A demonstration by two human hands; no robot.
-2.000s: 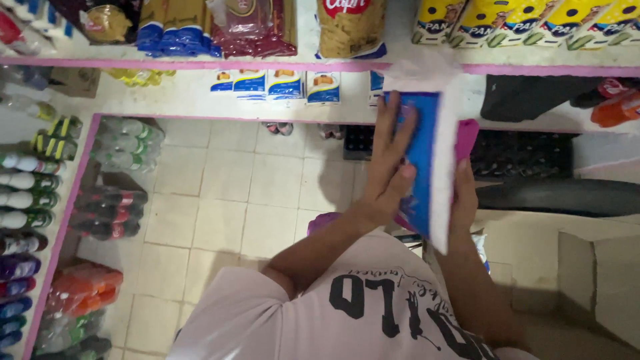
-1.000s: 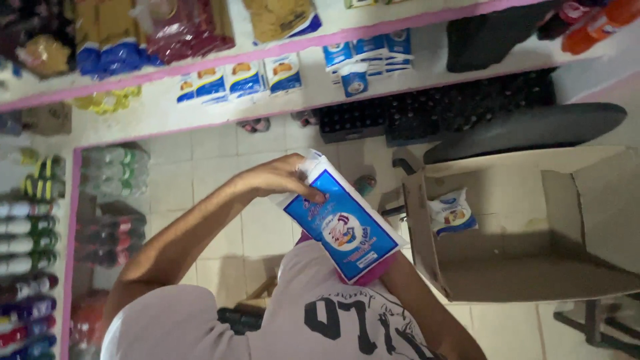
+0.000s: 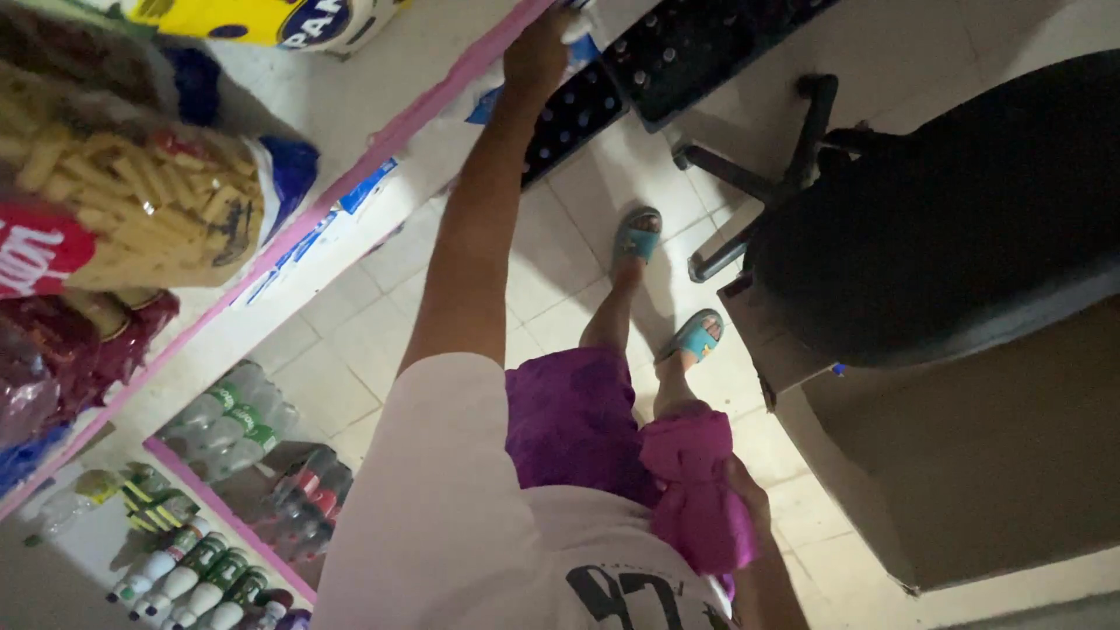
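Note:
My left hand [image 3: 535,52] reaches to the lower shelf at the top edge, its fingers partly cut off and blurred. A blue and white packet [image 3: 579,52] shows beside its fingers; whether the hand grips it is unclear. Other blue and white packets [image 3: 367,185] lie along the lower shelf. My right hand [image 3: 748,490], low at the right of my body, holds a bunched magenta cloth [image 3: 700,490]; its fingers are partly hidden by the cloth.
Bagged pasta [image 3: 149,192] stands on the upper shelf with pink edging [image 3: 394,131]. Bottles [image 3: 201,569] fill the lower left. Dark crates [image 3: 682,52] lie past the shelf. A black chair [image 3: 945,210] overhangs an open cardboard box [image 3: 962,455] at right.
My left hand has gone from in front of my chest, where it held a blue and white packet, to the lower shelf. The right hand with the cloth has moved low beside my body. The view has turned.

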